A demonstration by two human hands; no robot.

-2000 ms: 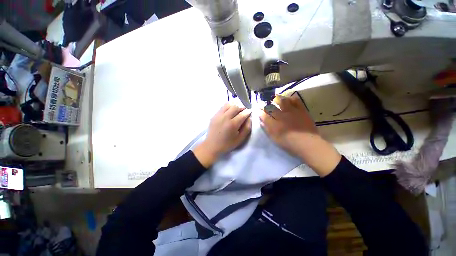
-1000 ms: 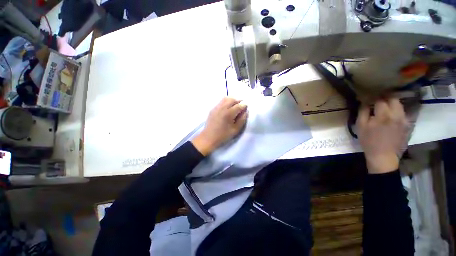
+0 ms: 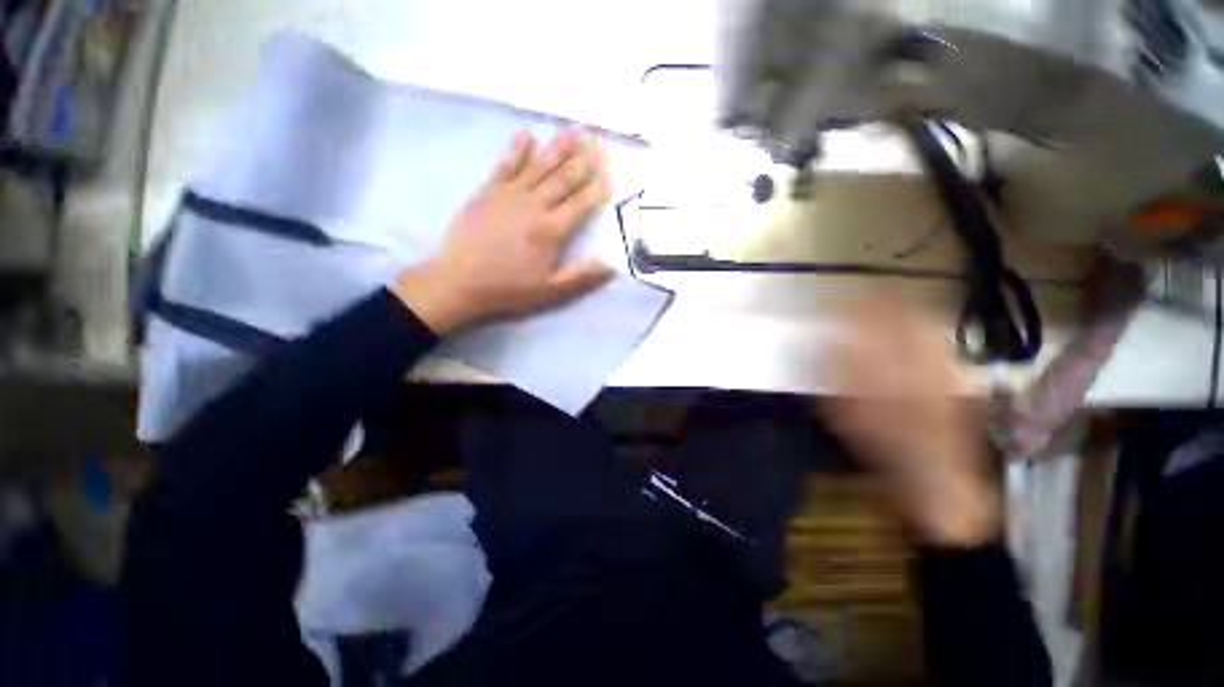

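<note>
The pale grey-blue garment panel (image 3: 443,148) lies on the white table left of the needle area, with dark strips on its left part and a dark edge at its right end. My left hand (image 3: 530,235) rests flat on it, fingers spread. My right hand (image 3: 899,396) is blurred by motion over the table's front edge, right of the panel and apart from it; whether it holds anything cannot be told.
The sewing machine head (image 3: 859,81) is above right of the panel. Black shears (image 3: 996,315) lie on the table below the machine arm. A pinkish fringed cloth (image 3: 1074,376) hangs at the right edge. Pale cloth (image 3: 396,570) lies below the table.
The panel has moved left from the needle and lies spread across the table. My left hand has moved left with it. My right hand reached toward the shears, then came back left and nearer.
</note>
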